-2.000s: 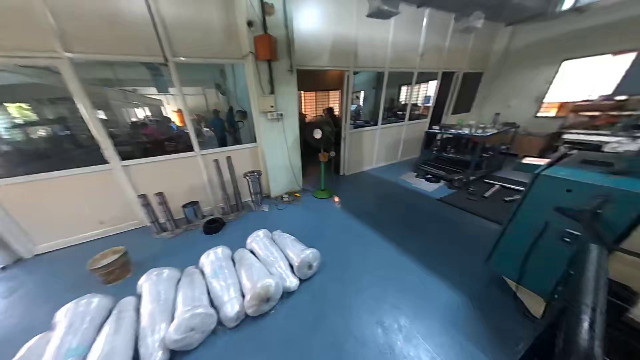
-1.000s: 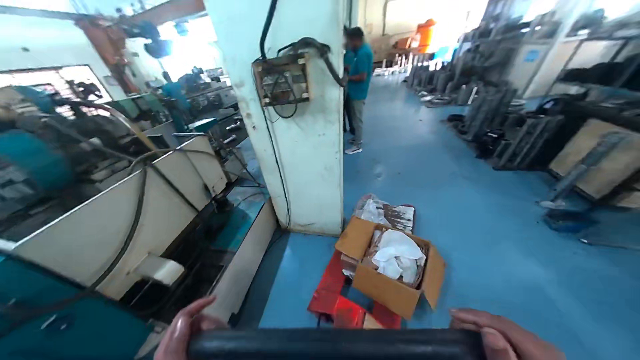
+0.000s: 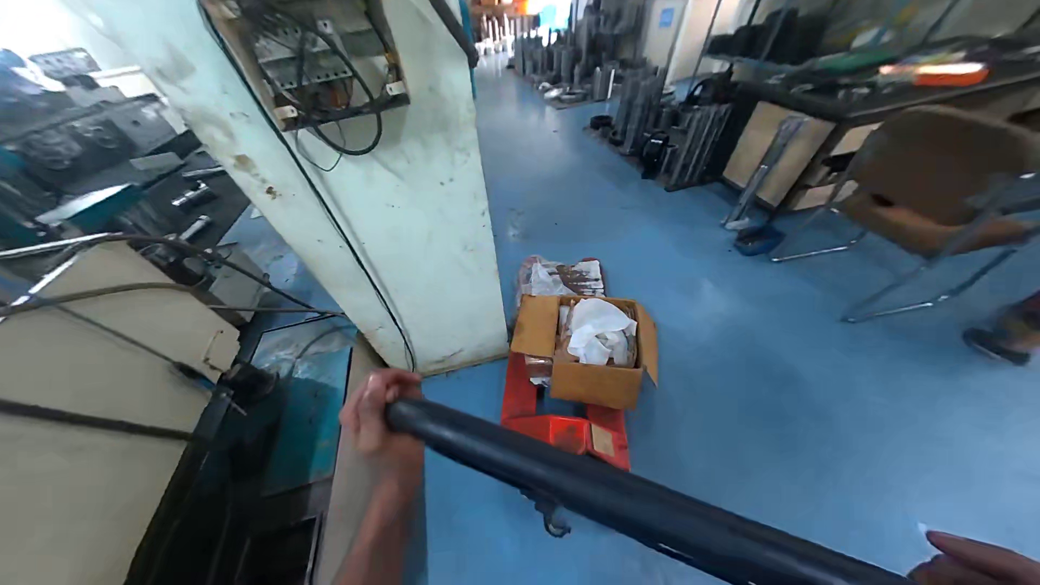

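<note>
A thick black tube or bar [image 3: 617,487] slants across the lower part of the view, with a small metal hook under it. Around its upper left end my left hand [image 3: 380,414] is closed. My right hand [image 3: 975,561] is at the lower right corner beside the other end, partly cut off, and its grip cannot be made out. Beyond the bar sits a red pallet truck or trolley [image 3: 561,431]. An open cardboard box [image 3: 597,390] with white plastic wrapping [image 3: 600,333] rests on it, in front of a wrapped bundle [image 3: 561,278].
A pale pillar [image 3: 422,219] with an open electrical box [image 3: 325,73] stands left of the trolley. Machinery with cables lies at the left. At the right are a brown chair [image 3: 934,179], a workbench [image 3: 861,106], upright metal parts [image 3: 699,146] and a person's foot [image 3: 995,345].
Two seconds ago the view showed another part of the workshop. Since one second ago, the bar has turned from level to slanting, and the standing person beside the pillar has gone out of view.
</note>
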